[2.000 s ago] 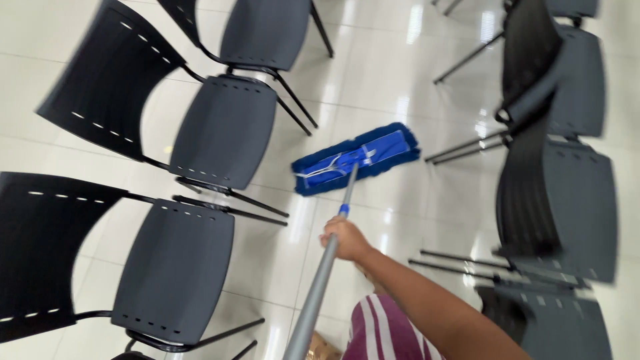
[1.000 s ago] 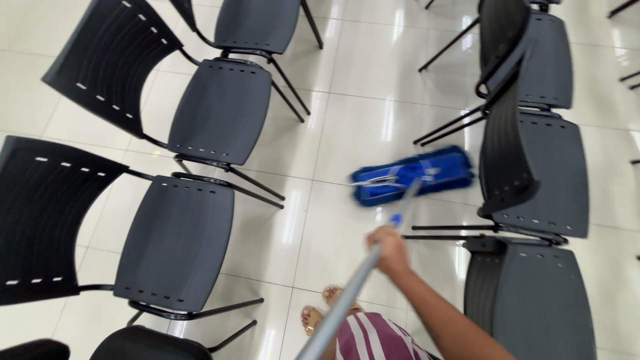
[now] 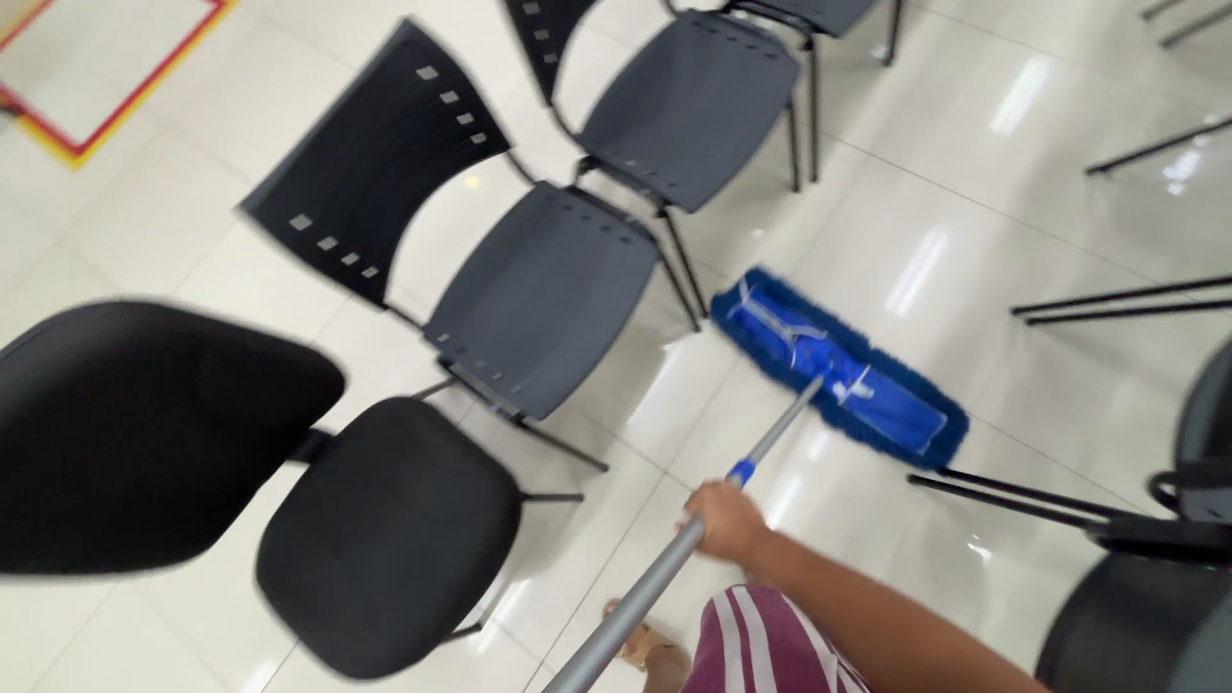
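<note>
My right hand point(image 3: 727, 523) is closed around the grey metal pole point(image 3: 645, 587) of a dust mop, just below a blue collar point(image 3: 740, 472). The pole runs from the bottom edge up to the blue mop head point(image 3: 895, 399), which lies flat on the glossy tiled floor between the chairs. The head has a dark blue fringe, a brighter blue top and white ties. Its right end is beside the tips of black chair legs. My left hand is not in view.
Grey plastic chairs point(image 3: 549, 298) with black slotted backs stand in a row at the left. Nearer is a black padded chair point(image 3: 390, 539). Chair legs point(image 3: 1030, 496) and a dark seat point(image 3: 1136, 616) stand at the right. Red and yellow floor tape point(image 3: 77, 152) shows top left.
The mop head has swung about, its left end now pointing up towards the left row's chair legs. The view has turned and moved along the aisle, bringing in the black padded chair.
</note>
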